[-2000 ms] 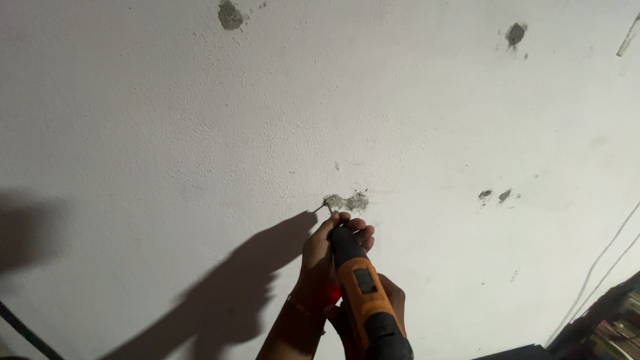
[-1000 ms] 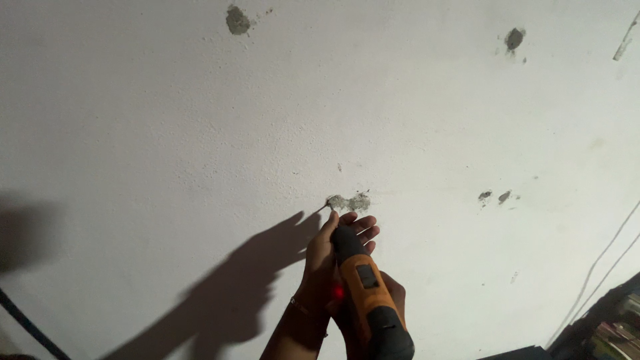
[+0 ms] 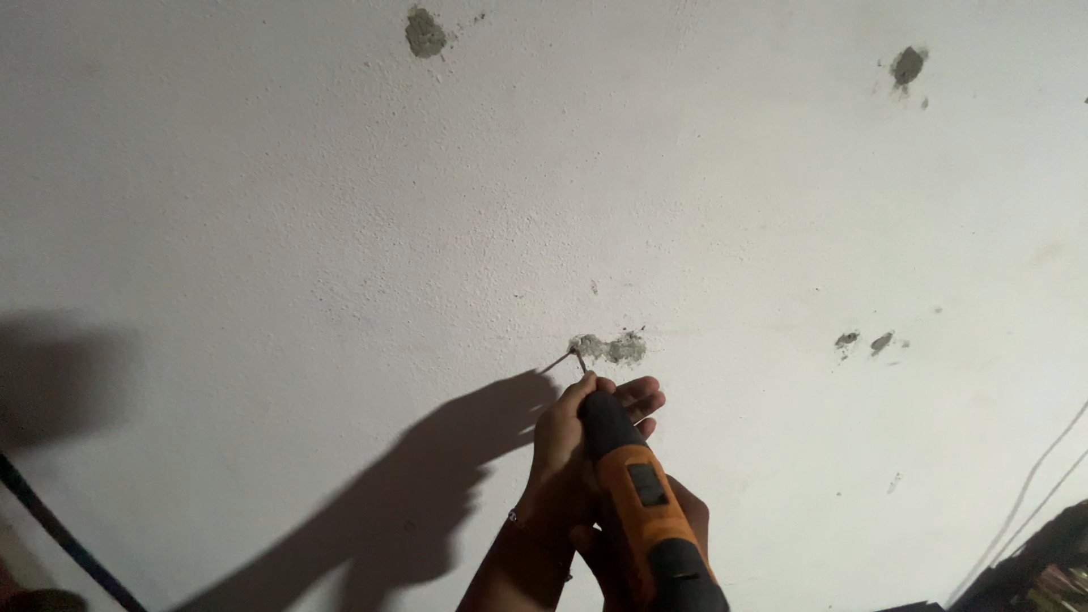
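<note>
An orange and black cordless drill (image 3: 650, 501) points up at a white wall (image 3: 722, 195). My right hand (image 3: 687, 514) is wrapped round its grip from below, mostly hidden behind the body. My left hand (image 3: 565, 450) is beside the black front end, thumb and forefinger at the thin bit or screw (image 3: 582, 361), with the other fingers spread behind the drill. The thin tip touches the wall at the left end of a rough grey mortar patch (image 3: 627, 347). Which of bit or screw it is, I cannot tell.
Grey patches mark the wall at upper left (image 3: 425, 32), upper right (image 3: 908, 65) and right (image 3: 881, 342). A dark cable (image 3: 64, 535) crosses the lower left corner. Thin lines and dark clutter (image 3: 1054, 561) are at lower right. Shadows of the hands and drill fall leftward.
</note>
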